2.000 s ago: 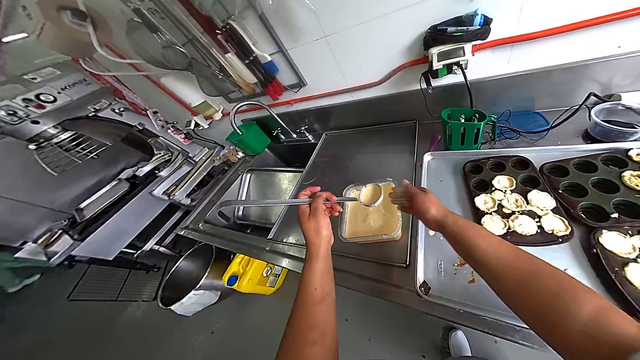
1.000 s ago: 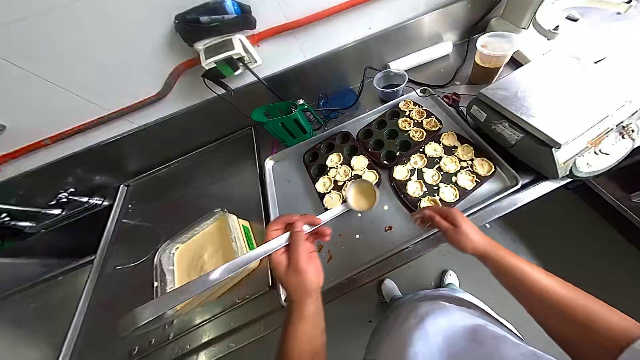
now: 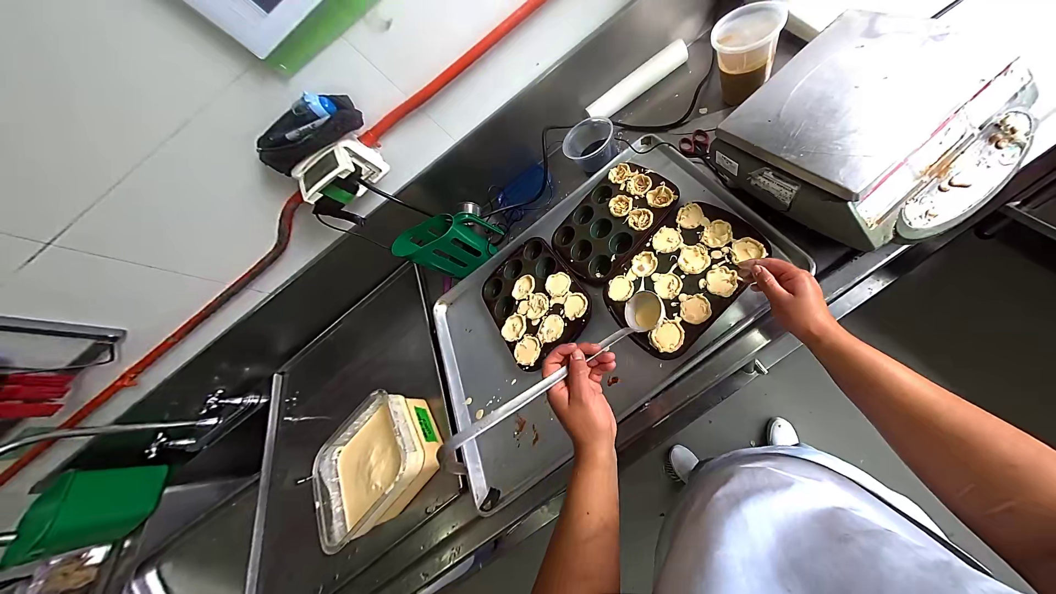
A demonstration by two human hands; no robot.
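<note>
My left hand (image 3: 582,388) grips the long handle of a metal ladle (image 3: 644,312). The ladle's bowl, with some cream-coloured batter in it, is over the near left part of the largest dark muffin pan (image 3: 678,308), whose cups hold filled pastry shells. My right hand (image 3: 788,299) is at that pan's right edge, fingertips against or just above a filled shell (image 3: 749,250). Whether it pinches anything cannot be told. Two smaller muffin pans, one at left (image 3: 495,289) and one behind (image 3: 584,215), have both filled and bare cups. A clear plastic tub of batter (image 3: 375,466) stands at left.
The pans lie on a metal sheet tray (image 3: 495,450). A bench scale (image 3: 833,124) stands at right, with scissors (image 3: 695,143) beside it. Behind are a green plastic basket (image 3: 450,245), a small clear cup (image 3: 590,144), a container of brown liquid (image 3: 745,54) and cables. A faucet (image 3: 181,425) is at left.
The ladle has moved from over the batter tub to over the muffin pans. My right hand has gone from beside the tub to the largest pan's edge. The view has swung right.
</note>
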